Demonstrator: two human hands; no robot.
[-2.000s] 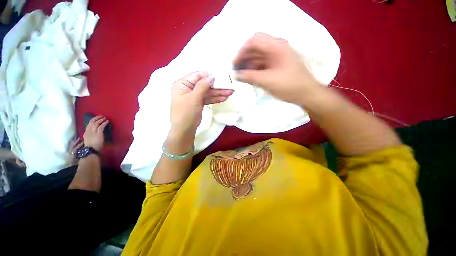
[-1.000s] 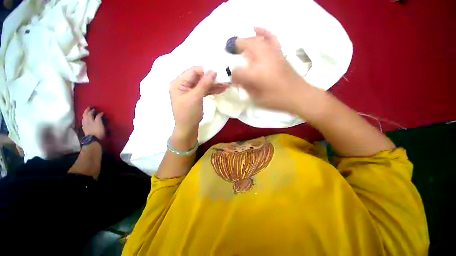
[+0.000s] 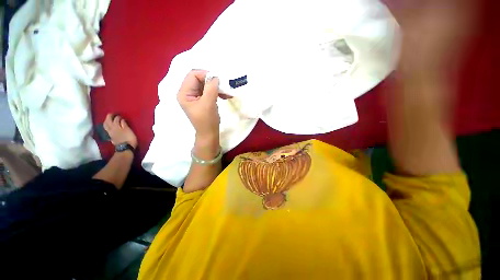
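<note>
A large white garment (image 3: 290, 60) lies in front of me. My left hand (image 3: 202, 97) pinches a small fold of it between thumb and fingers. A small dark woven label (image 3: 238, 82) lies on the white cloth just right of my left fingertips. My right hand (image 3: 438, 22) is a strong blur at the top right, away from the garment's label area; its fingers cannot be made out. No needle or thread can be made out.
Red cloth (image 3: 137, 49) covers the table. An off-white garment pile (image 3: 52, 82) lies at the left. Beside it a neighbouring person's hand (image 3: 119, 130) with a dark wristwatch rests on the red cloth, near a small dark object.
My right hand has moved from beside my left hand far out to the upper right. The label is now uncovered. My left hand keeps its pinch and has shifted slightly left.
</note>
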